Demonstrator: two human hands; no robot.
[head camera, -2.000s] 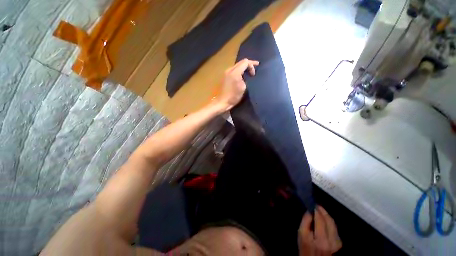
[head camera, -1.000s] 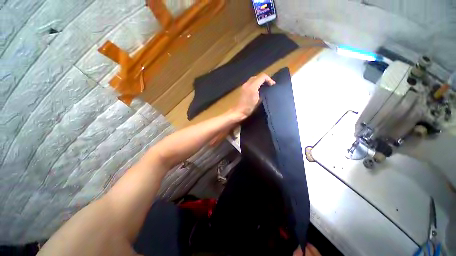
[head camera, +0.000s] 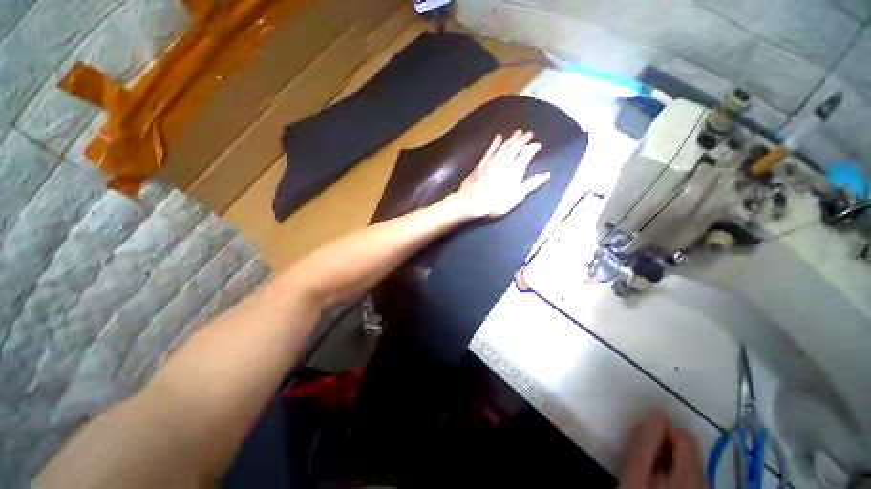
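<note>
A large dark leather panel (head camera: 458, 277) lies over the table's left part and hangs down toward my lap, its upper part spread and shiny brown-black. My left hand (head camera: 501, 181) lies flat on it with fingers spread, holding nothing between them. My right hand (head camera: 661, 454) is at the bottom edge over the machine table, blurred and partly cut off; whether it holds anything cannot be told. The panel lies left of the sewing machine (head camera: 669, 181) and its presser foot (head camera: 606, 265), not under the foot.
A narrow dark cut panel (head camera: 382, 110) lies on the cardboard (head camera: 244, 196). Scissors with blue handles (head camera: 745, 430) lie on the machine bed near my right hand. A phone (head camera: 433, 8) shows at the top edge. A lamp glows behind the machine.
The panel's upper part has been opened out onto the table. My left hand has gone from gripping its edge to lying flat. My right hand has left the panel's lower end and moved right.
</note>
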